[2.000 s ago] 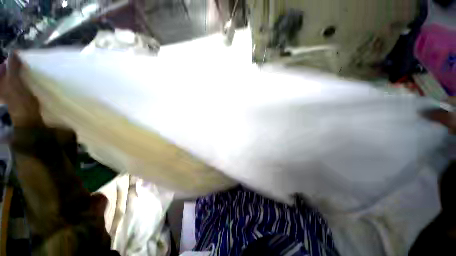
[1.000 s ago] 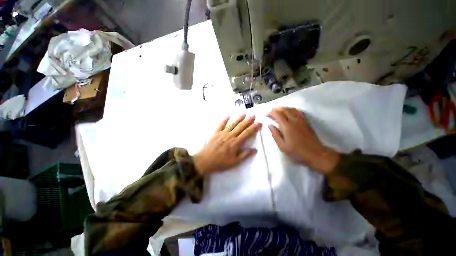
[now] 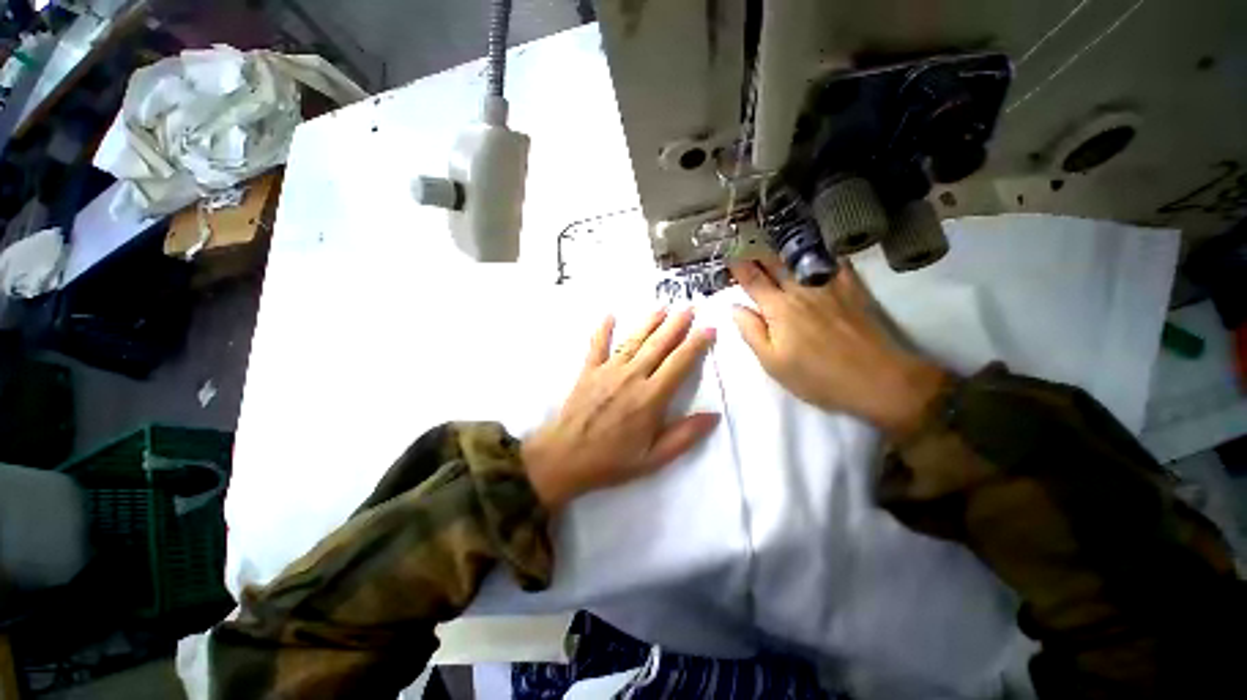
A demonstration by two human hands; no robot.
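A large white fabric piece [image 3: 875,533] lies over the table under the sewing machine head [image 3: 875,82]. A seam line [image 3: 739,479] runs from the presser foot [image 3: 695,285] towards my lap. My left hand [image 3: 622,410] lies flat on the cloth left of the seam, fingers spread. My right hand [image 3: 827,335] rests on the cloth right of the seam, its fingertips close beside the presser foot and partly hidden by the tension knobs [image 3: 851,215]. Neither hand visibly grips the cloth.
A machine lamp [image 3: 488,192] hangs left of the head. A white cloth heap [image 3: 212,116] lies at the far left, above a brown box [image 3: 226,222]. A green crate [image 3: 157,513] stands at lower left. A green object [image 3: 1183,339] lies at the right.
The spread cloth was first held raised, then laid flat under the head. Since one second ago, my right fingers have moved up closer to the presser foot. The machine appears larger in view.
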